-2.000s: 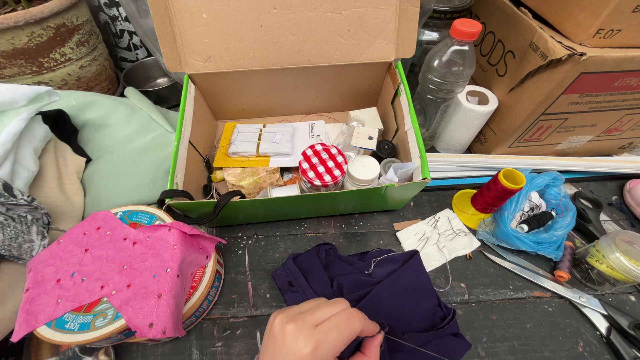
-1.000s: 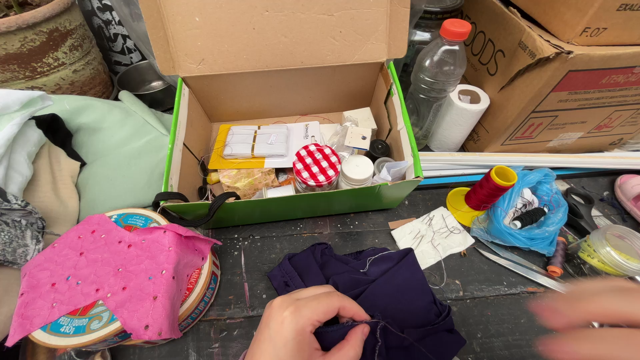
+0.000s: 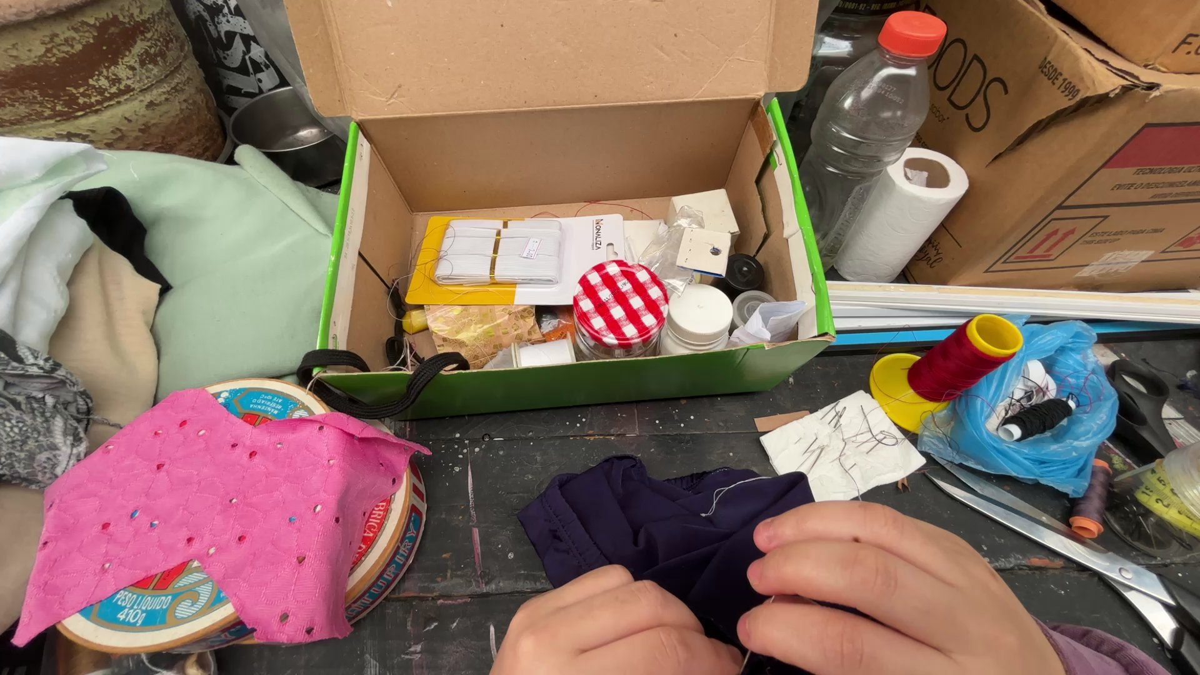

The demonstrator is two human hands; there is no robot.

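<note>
A dark navy cloth (image 3: 656,525) lies bunched at the lower middle, with a loose light thread on top. My left hand (image 3: 614,628) grips its near edge, fingers curled. My right hand (image 3: 881,591) is beside it with fingertips brought together at the cloth, a thin needle or thread just visible between the hands. The fold they meet on is mostly hidden. Behind my right hand, a white cloth patch (image 3: 844,445) holds several needles. Right of it are a maroon thread spool (image 3: 956,366) and metal scissors (image 3: 1059,544).
An open green-edged cardboard box (image 3: 581,384) with jars and elastic stands behind. Pink fabric (image 3: 216,506) drapes over a round tin at left. A blue plastic bag (image 3: 1022,412), a plastic bottle (image 3: 872,122), a paper towel roll (image 3: 900,216) and cartons (image 3: 1078,178) occupy the right.
My right hand, blurred at the right edge one second ago, has come in to the navy cloth beside my left hand. My left hand has stayed on the cloth.
</note>
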